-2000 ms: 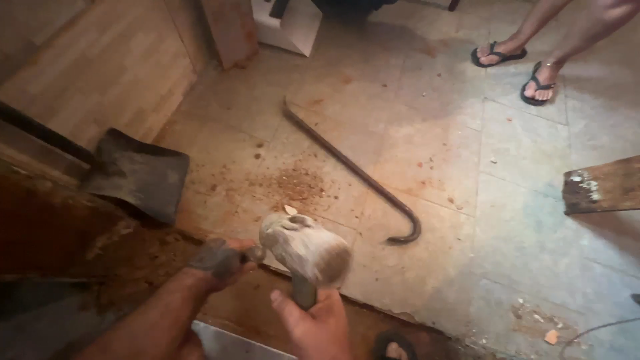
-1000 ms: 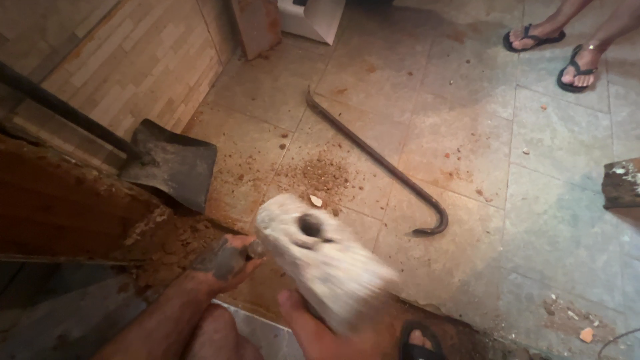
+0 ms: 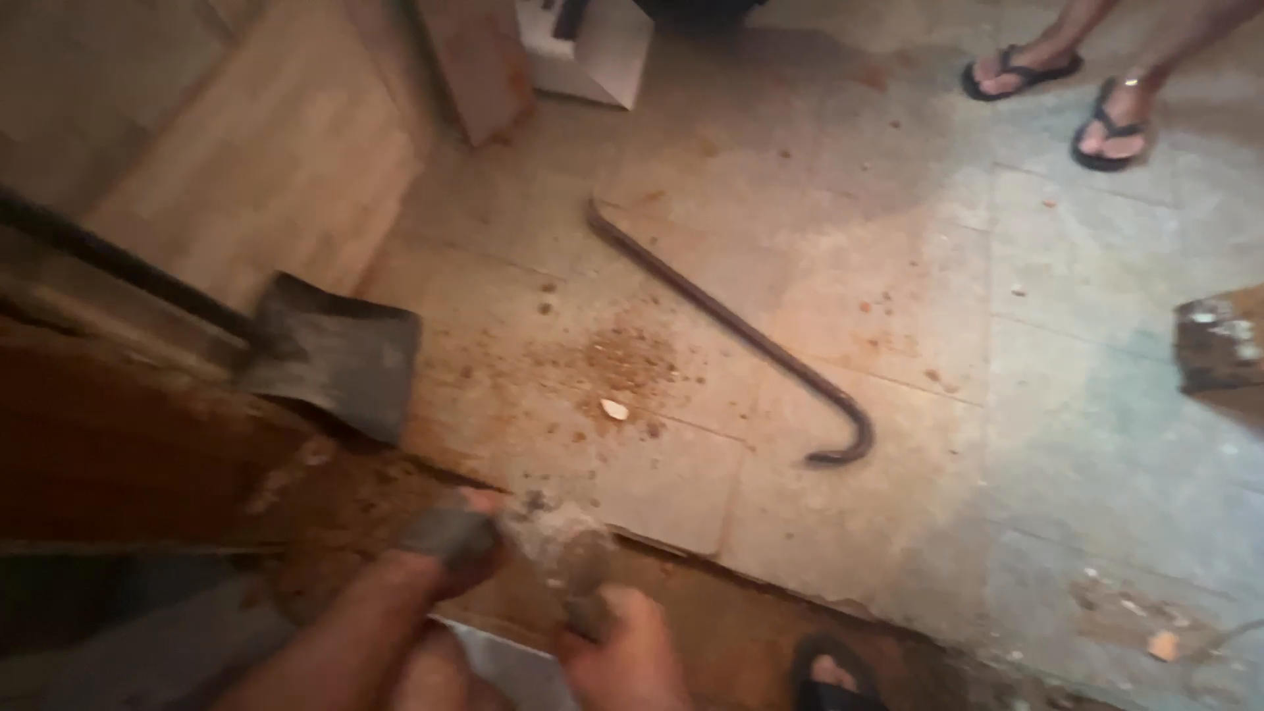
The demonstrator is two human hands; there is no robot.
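Observation:
My left hand is closed around a blurred grey hand tool, perhaps a chisel with a hand guard; its working end is hidden. Just to the right, my right hand grips the handle of a hammer, whose pale, dusty head is smeared by motion close to my left hand. Both hands are over the brown, dirt-covered strip at the broken edge of the tiled floor. Beyond them on the tiles lie a pale chip and scattered brown crumbs.
A crowbar lies diagonally on the tiles. At left, a shovel rests near the wall. Another person's feet in flip-flops stand at upper right. A rough wooden block is at the right edge. My sandalled foot shows below.
The hammer head, raised large in front of my right hand a second ago, is now lower and beside my left hand. My left hand keeps hold of the grey tool.

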